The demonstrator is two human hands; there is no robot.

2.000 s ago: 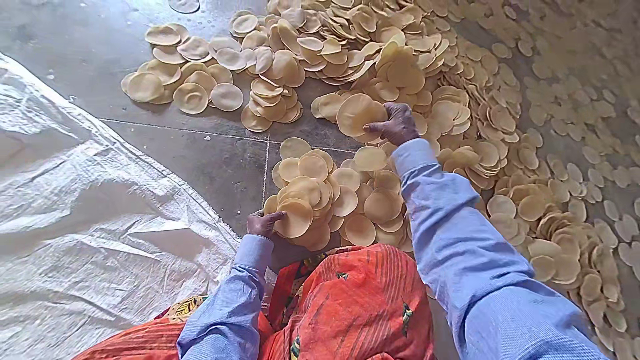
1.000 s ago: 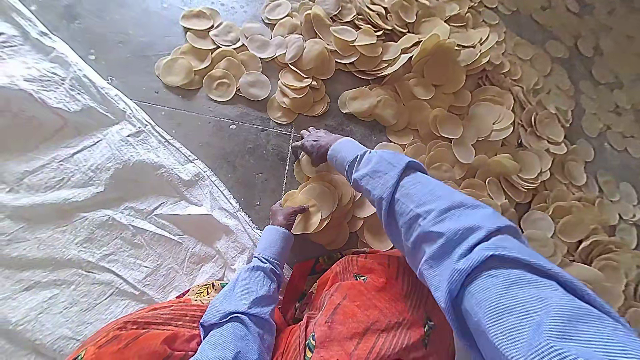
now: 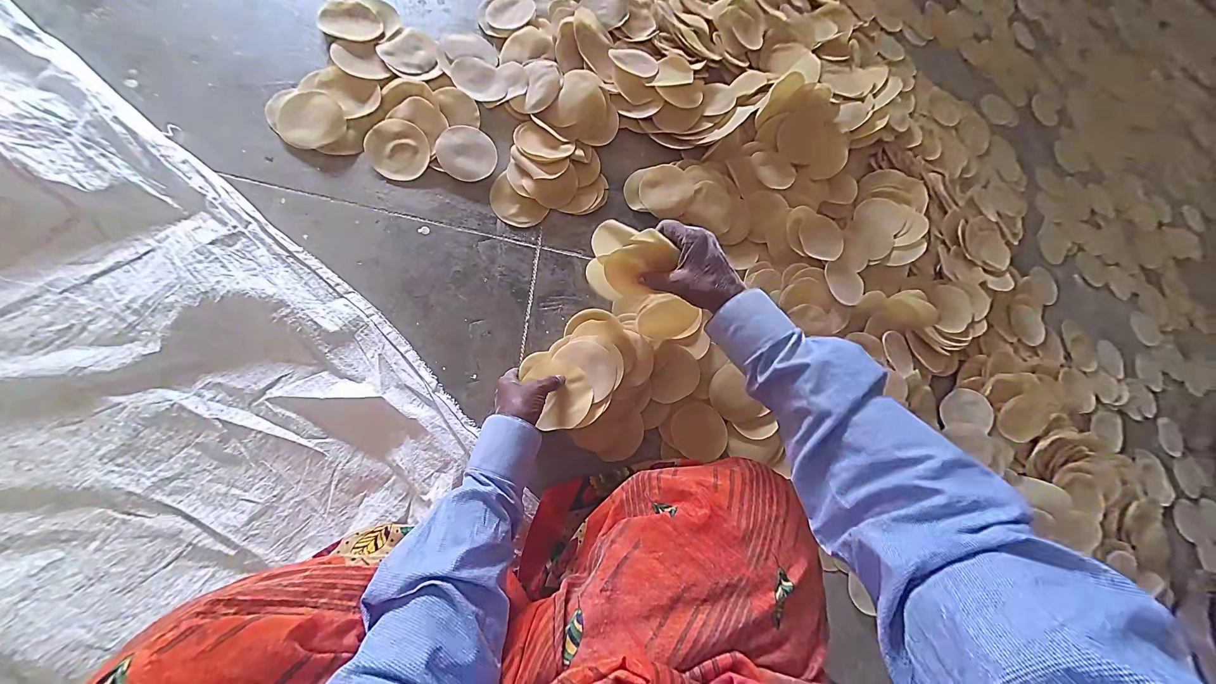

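Note:
Thin round yellowish discs, perhaps papads, lie in heaps on the grey floor. My left hand (image 3: 525, 396) pinches the edge of a fanned stack of discs (image 3: 570, 380), its thumb on top. Up and to the right, my right hand (image 3: 696, 266) grips a smaller bunch of discs (image 3: 627, 259), which hides its fingertips in part. A low pile of discs (image 3: 696, 430) lies between my hands and my knees, touching or very near the left hand's stack.
A wrinkled white woven plastic sheet (image 3: 218, 380) covers the floor at the left. A large heap of discs (image 3: 807, 133) spreads across the back and right. A smaller cluster (image 3: 399, 149) lies at the upper left. Grey floor (image 3: 399, 256) shows between sheet and heaps.
My right hand, near the floor joint above the left hand's stack one second ago, has moved right and now shows a bunch of discs in it. The left hand still holds its stack.

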